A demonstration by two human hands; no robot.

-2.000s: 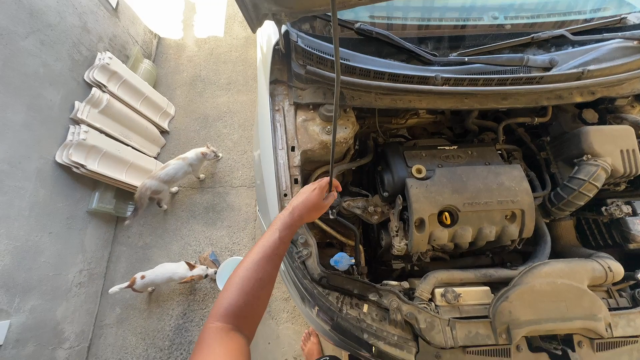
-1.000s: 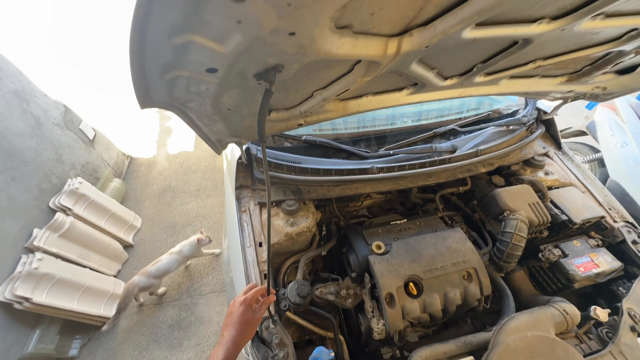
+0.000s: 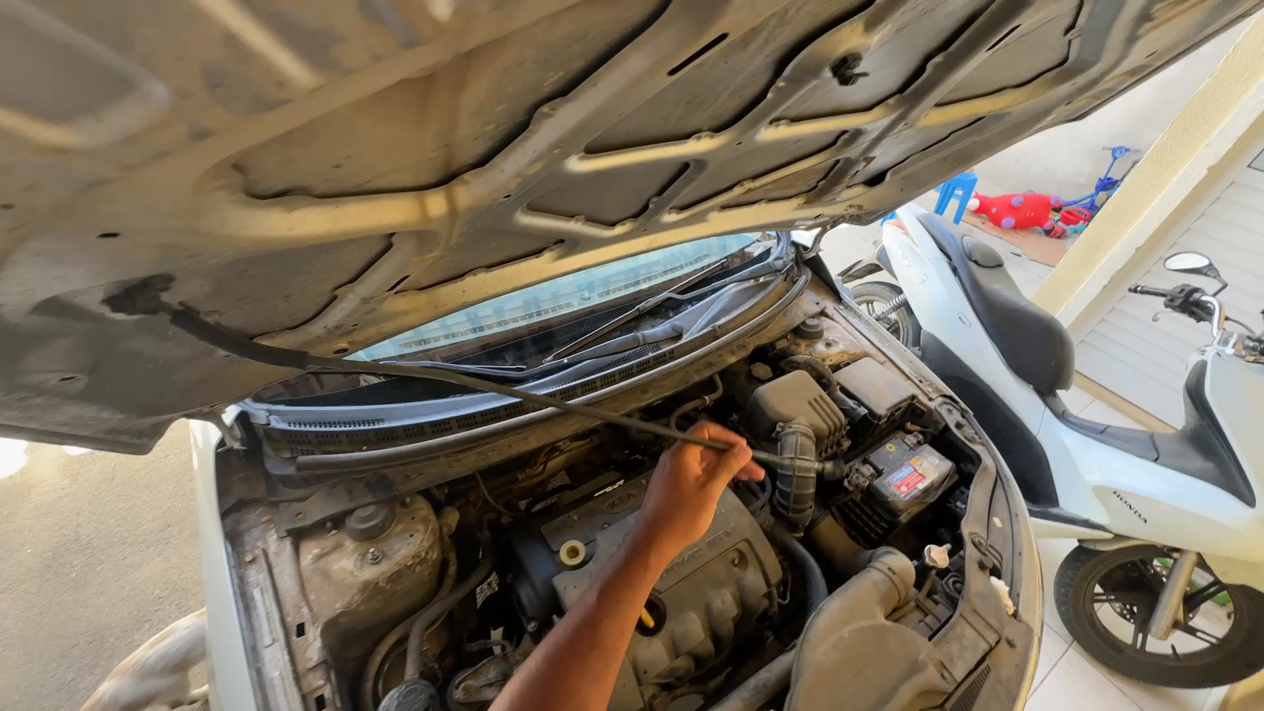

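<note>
My left hand (image 3: 696,479) grips the thin black bonnet prop rod (image 3: 553,400) near its lower end, above the engine. From a mount under the raised bonnet (image 3: 474,188) at the left, the rod slopes down to the right and its tip passes over the ribbed air intake hose (image 3: 795,479). Below my forearm lies the engine cover (image 3: 711,583), with a pale yellow cap (image 3: 572,553) on its left part. The battery (image 3: 908,474) sits right of the hose, beside the air filter box (image 3: 798,405). My right hand is out of view.
Close to the car's right side stands a white Honda scooter (image 3: 1116,474). Behind it are a blue stool (image 3: 955,193) and a red toy (image 3: 1017,210). A pale animal (image 3: 158,667) is partly visible at the lower left. The windscreen (image 3: 583,286) lies behind the bonnet.
My left hand has swung the rod's lower end from the left side of the engine bay to the right, over the engine. The view has shifted up and right.
</note>
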